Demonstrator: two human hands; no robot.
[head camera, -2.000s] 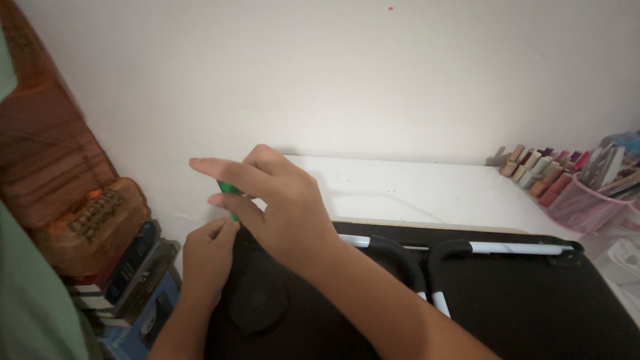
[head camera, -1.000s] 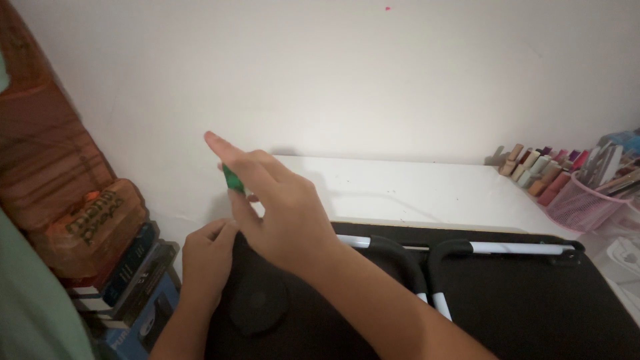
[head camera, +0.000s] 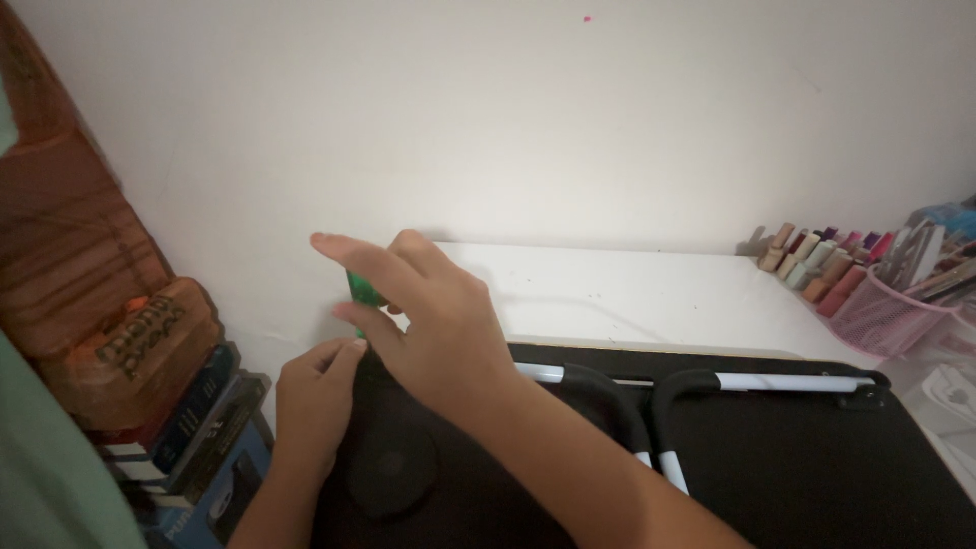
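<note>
My right hand (head camera: 450, 328) is raised at the left end of the black panel, its thumb and fingers around a green, partly see-through object (head camera: 364, 288). Most of that object is hidden behind the fingers, and its kind cannot be told; it stands upright. Just below it, my left hand (head camera: 316, 396) pinches something small at the corner of the black panel (head camera: 473, 488); what it pinches is hidden. A round dark disc (head camera: 393, 469) lies on the panel beside my left hand.
Folded black and white tubular legs (head camera: 793, 381) lie on the panel. Behind is a white tabletop (head camera: 610, 293) against the wall. Nail polish bottles (head camera: 820, 263) and a pink mesh cup (head camera: 884, 324) of tools stand at right. Left are stacked books (head camera: 194, 412) and an orange-brown bag (head camera: 145, 351) bearing writing.
My right hand rose and its index finger lifted a second ago; now the hand is lower again, around the green object. My left hand has stayed in place.
</note>
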